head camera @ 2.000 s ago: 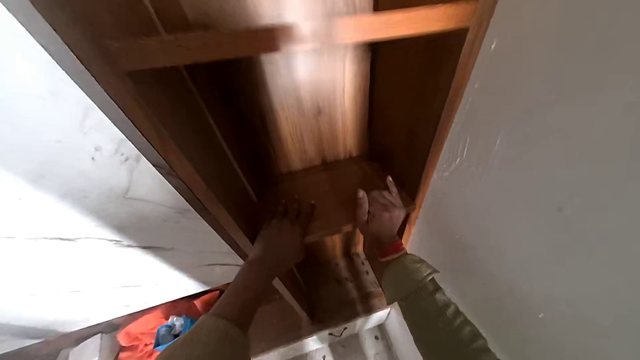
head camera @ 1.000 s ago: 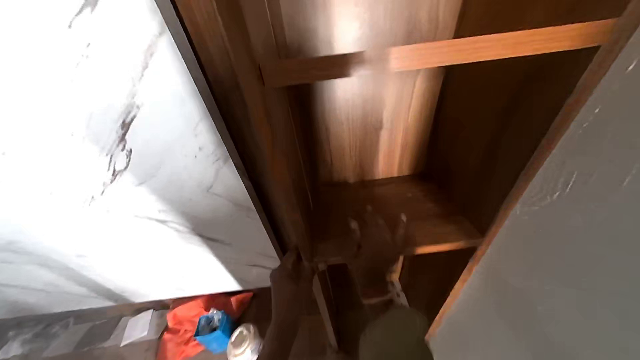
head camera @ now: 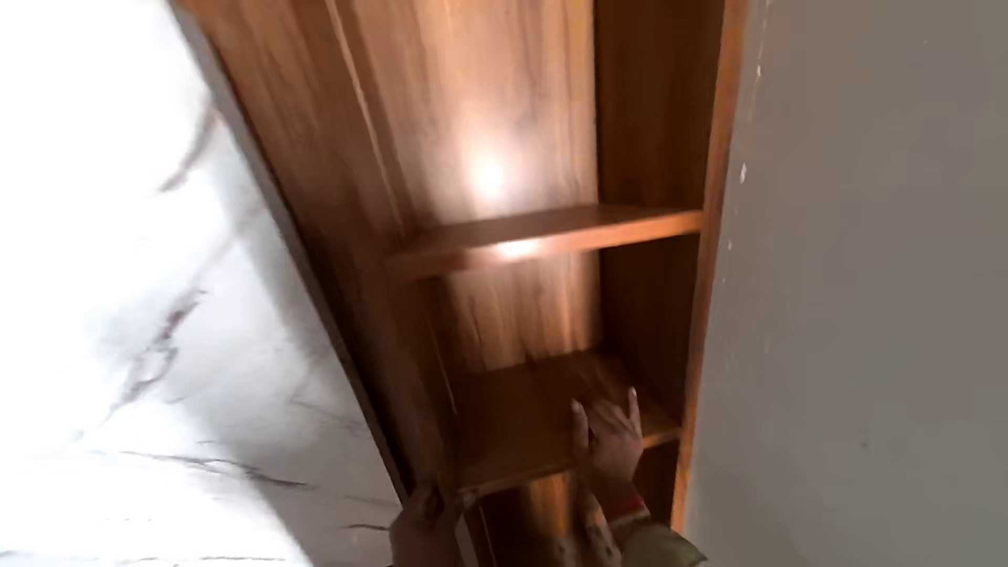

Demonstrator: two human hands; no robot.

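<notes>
A tall wooden shelf unit (head camera: 315,157) with wood-grain panels fills the middle of the head view. My right hand (head camera: 610,445), a red band at its wrist, rests with fingers spread at the front edge of the lower wooden shelf (head camera: 520,417) and holds nothing. At the bottom, my left hand (head camera: 425,528) touches the unit's left upright near that shelf's front corner; its fingers are dark and partly hidden, so its grip is unclear. Another wooden shelf (head camera: 551,228) spans the unit above both hands, its front edge lit by a bright spot.
A white marble-patterned panel (head camera: 173,339) slants along the unit's left side. On the right stands a plain grey wall (head camera: 858,283), close against the unit's right upright (head camera: 701,315). Below the lower shelf is a further dark compartment.
My left hand has gone from the shelf surface to the left upright. My right hand stays at the shelf. The view has shifted upward, and the orange and blue items at the lower left are out of view.
</notes>
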